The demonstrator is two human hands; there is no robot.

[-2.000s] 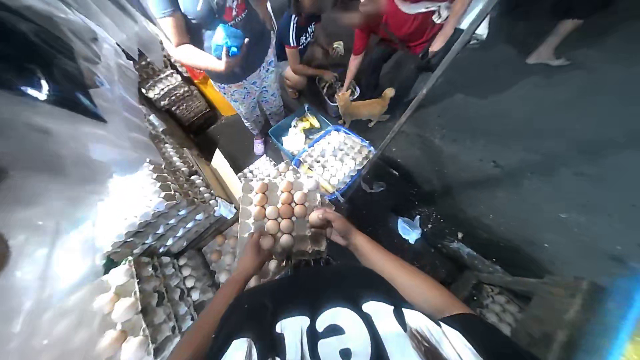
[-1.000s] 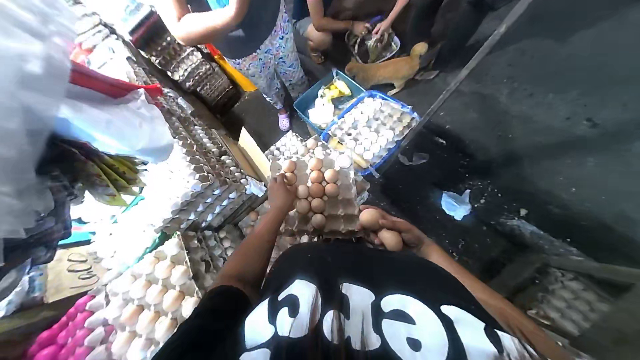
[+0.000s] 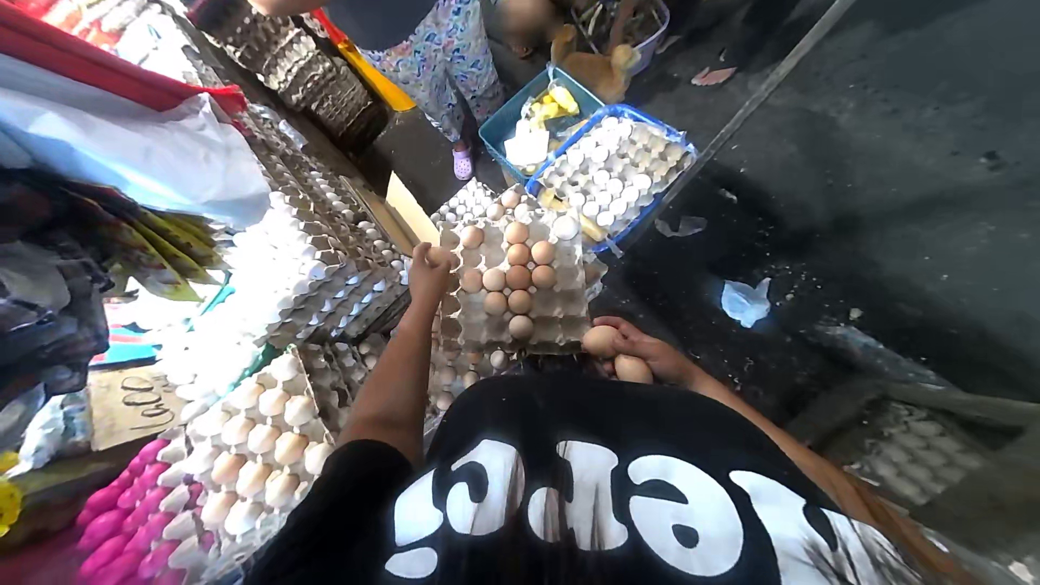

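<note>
A molded-pulp egg tray (image 3: 561, 313) lies in front of me, partly filled with brown eggs (image 3: 517, 278) and with several cups bare. At its left edge, my left hand (image 3: 431, 272) has its fingers around a brown egg (image 3: 439, 257). Low at the tray's right side, my right hand (image 3: 650, 351) holds brown eggs (image 3: 633, 369), two of them plainly visible. Under and behind this tray are more trays with eggs, largely hidden.
Stacked egg trays (image 3: 325, 284) rise on the left, near brown eggs (image 3: 264, 439) and pink eggs (image 3: 122, 512). Ahead stand a blue-rimmed crate (image 3: 634, 231) of white eggs and a teal bin (image 3: 496, 130). Beyond are a person's legs (image 3: 455, 65) and an orange animal (image 3: 597, 69). A pole (image 3: 764, 93) slants at right.
My left hand has moved from over the tray's eggs to its left edge. Fewer eggs lie in the tray than two seconds ago. The view has shifted leftward.
</note>
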